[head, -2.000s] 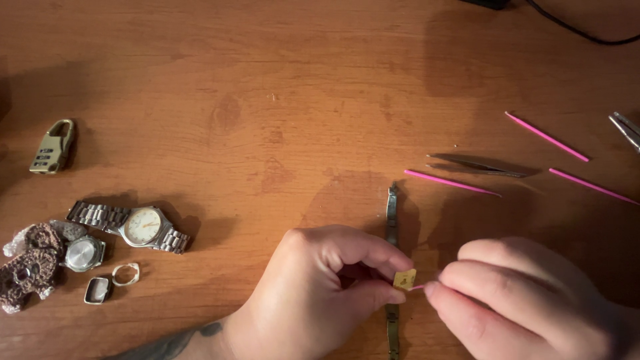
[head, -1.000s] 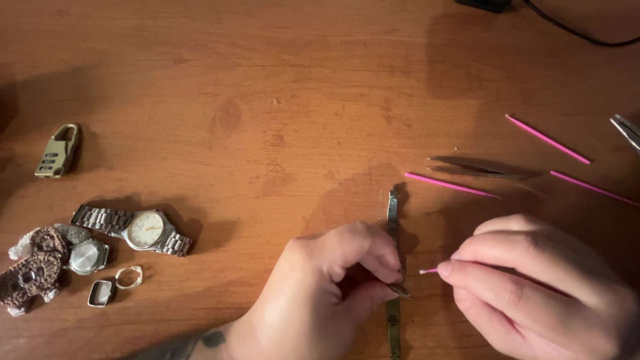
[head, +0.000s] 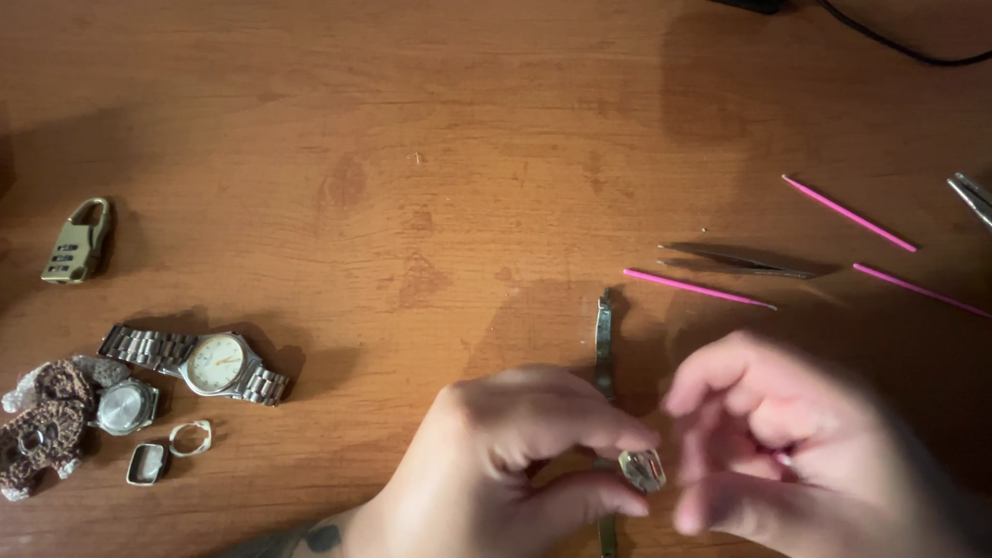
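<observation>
Near the bottom centre, my left hand [head: 519, 457] pinches a small metal watch part [head: 642, 470] between thumb and fingertips. My right hand [head: 783, 449] is just to the right of it, blurred, fingers curled and thumb apart from the index finger; a bit of pink shows inside the palm, probably a micro-brush. A narrow metal watch bracelet [head: 604, 341] lies upright in the view, partly hidden beneath my left hand. Pink micro-brushes [head: 697, 289] and metal tweezers [head: 736, 262] lie on the wood beyond my right hand.
At left are a brass combination padlock [head: 76, 244], a steel wristwatch [head: 217, 363], a round watch part [head: 125, 407], a square case [head: 146, 463], a pale ring-shaped frame [head: 190, 439] and a brown crocheted piece [head: 46, 426]. A black cable [head: 899, 48] runs along the top right.
My right hand has opened its pinch on the pink micro-brush, whose tip pointed at my left hand a second ago. The small part in my left hand is now turned to show its metallic face.
</observation>
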